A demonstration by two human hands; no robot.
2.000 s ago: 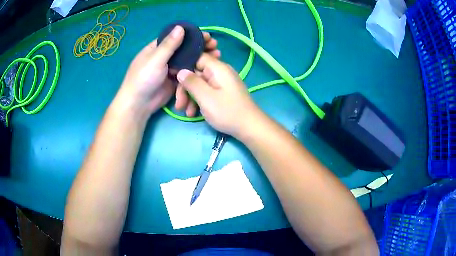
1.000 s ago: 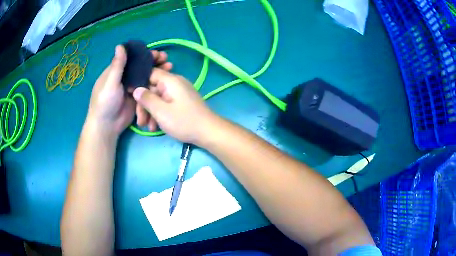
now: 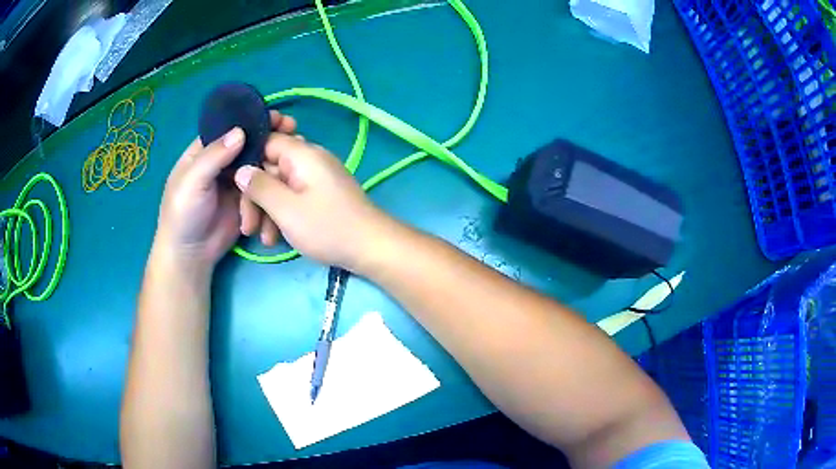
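My left hand [image 3: 197, 197] holds a round black head [image 3: 234, 112] with its thumb on the flat face. My right hand [image 3: 298, 192] grips the head's lower right edge, thumb and fingers pinched there; what lies between them is hidden. A bright green cable [image 3: 403, 133] runs from behind the head, loops over the bench and joins the black box [image 3: 596, 211] at right. The box lies on its side with a grey panel showing. A thin black cord [image 3: 653, 311] comes from its lower end over a pale strip [image 3: 623, 321].
A pen [image 3: 323, 343] lies on white paper [image 3: 353, 389] below my hands. Rubber bands [image 3: 119, 158] and a coiled green lead [image 3: 41, 238] are at left. Plastic bags [image 3: 73, 69] lie at the far left edge, another [image 3: 623, 20] at top right. Blue crates [image 3: 775, 137] stand at right.
The whole view has shifted, so my hands and the bench things appear further left. The head's flat face is turned more towards me than a second ago, and my left thumb lies on it.
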